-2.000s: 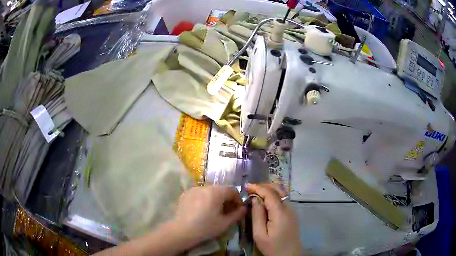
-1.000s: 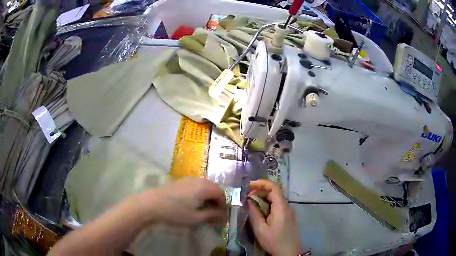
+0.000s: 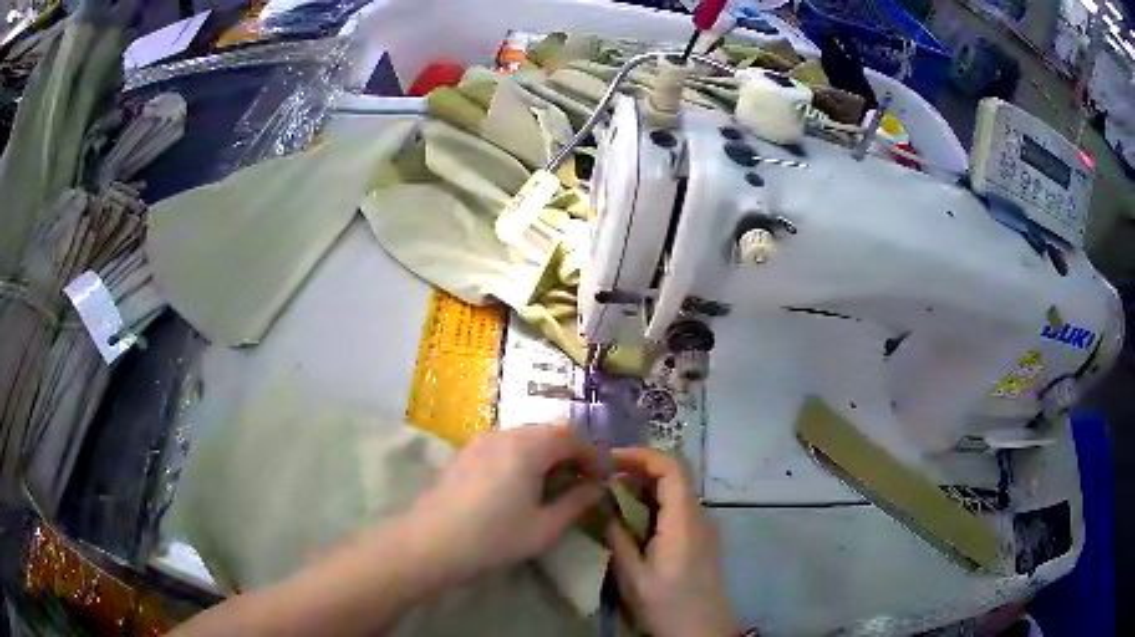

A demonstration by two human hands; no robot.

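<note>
My left hand [image 3: 504,492] and my right hand [image 3: 672,535] meet in front of the presser foot [image 3: 595,373] of the white sewing machine [image 3: 809,261]. The left fingers pinch the edge of a pale grey-green garment panel [image 3: 299,485], which spreads to the left under my forearm. The right fingers hold a darker olive strip [image 3: 631,508] against the panel's edge. The fingertips nearly touch, and the exact overlap of the cloth between them is hidden. A spare olive strip [image 3: 896,485] lies on the machine bed at right.
Sewn pieces [image 3: 473,212] heap behind the needle, one panel flat towards the left. A tied bundle [image 3: 50,361] with a white ticket [image 3: 97,314] lies at far left. A lit gooseneck lamp [image 3: 528,207] stands by the head. A white tub [image 3: 361,50] is behind; a control panel [image 3: 1031,172] is at right.
My left hand moved away to the left, then came back beside my right hand. The garment panel shifted with it. The view has shifted slightly.
</note>
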